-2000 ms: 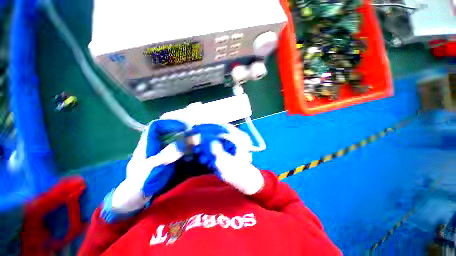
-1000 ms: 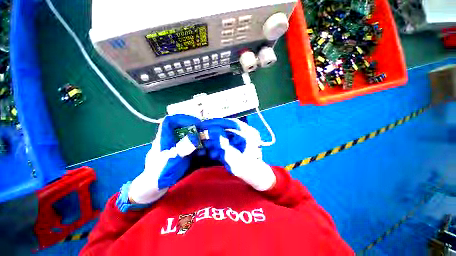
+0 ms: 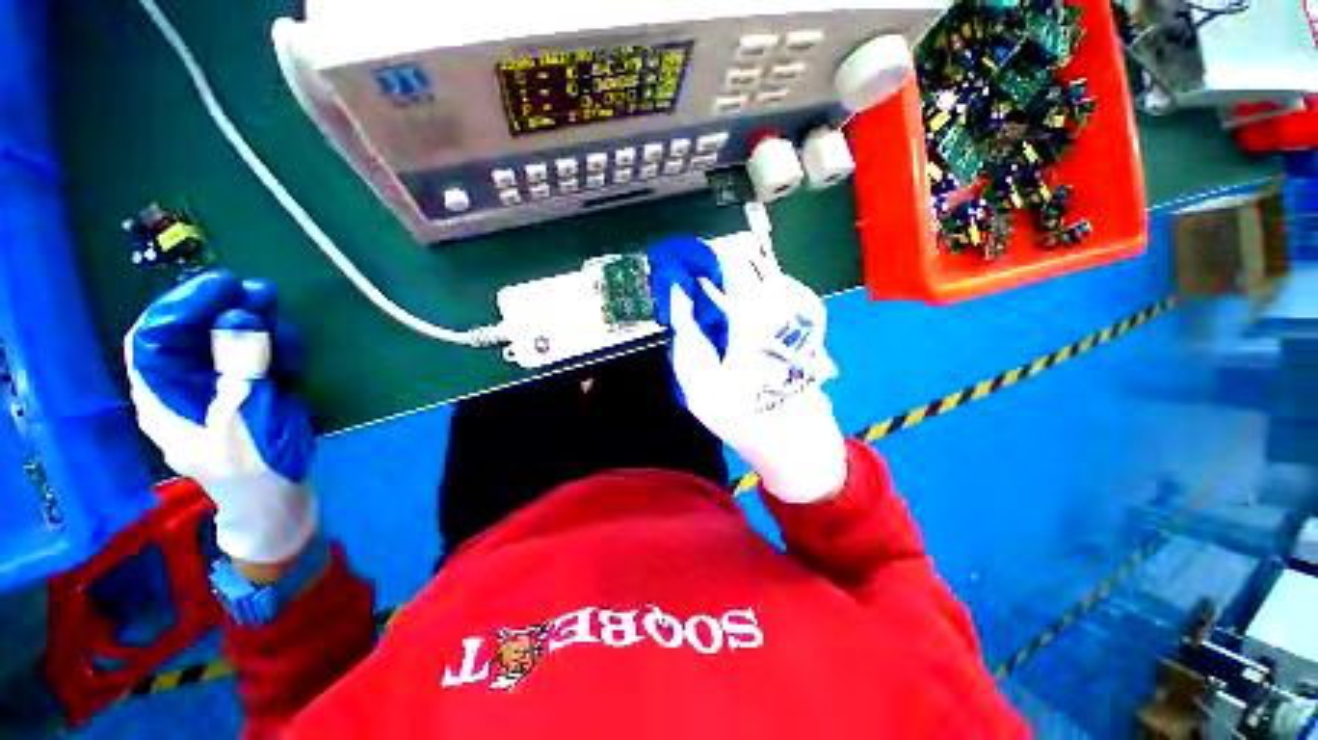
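My right hand (image 3: 755, 354), in a white glove with blue fingers, is over the white power strip (image 3: 557, 318). Its fingers close on the right end of a green circuit board (image 3: 626, 289), which is over the strip. My left hand (image 3: 224, 383), gloved the same way, is at the left of the mat with curled fingers. It is just below another circuit board (image 3: 169, 236) with a yellow part, lying on the mat. Whether the left fingers hold anything is hidden. The test instrument (image 3: 593, 116) shows yellow digits behind the strip.
An orange-red bin (image 3: 899, 260) full of boards stands right of the instrument. A large blue bin (image 3: 87, 477) is at the left edge. A white cord (image 3: 289, 203) crosses the green mat to the strip. A red stool (image 3: 123, 607) is at lower left.
My hands have parted from above my lap. The left moved left, near the board on the mat. The right moved forward to the strip with the green board.
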